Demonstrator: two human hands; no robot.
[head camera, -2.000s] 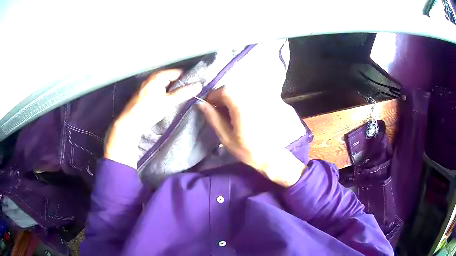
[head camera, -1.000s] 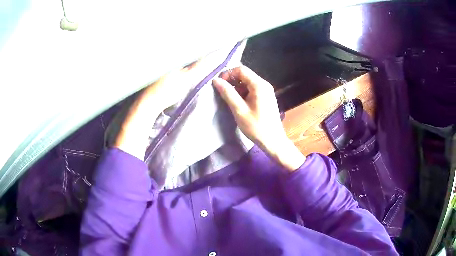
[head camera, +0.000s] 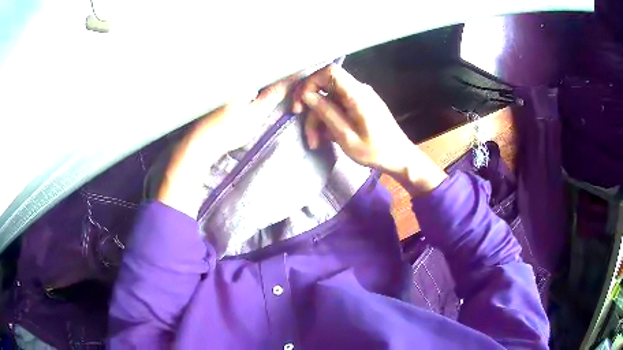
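Observation:
The garment (head camera: 270, 181) lies in my lap and against the table edge, with its pale inside facing up. A narrow purple seam strip (head camera: 239, 167) runs diagonally up to my fingers. My left hand (head camera: 222, 126) is at the upper left part of the strip and grips the cloth there; its fingers are washed out by glare. My right hand (head camera: 352, 123) is bent over the upper end of the strip, with its fingertips on the seam beside the left fingers. A tiny bright spot shows between its fingers; I cannot tell what it is.
The white table (head camera: 205, 48) curves across the top. Dark purple garments (head camera: 75, 225) lie at the left, and another hangs (head camera: 540, 164) at the right. A wooden board (head camera: 437, 147) is right of my lap, with a silvery tangle (head camera: 481, 154) on a dark piece beside a dark cavity.
My right hand has moved up along the strip and closed in beside my left fingers. My right forearm has shifted right and covers more of the dark piece.

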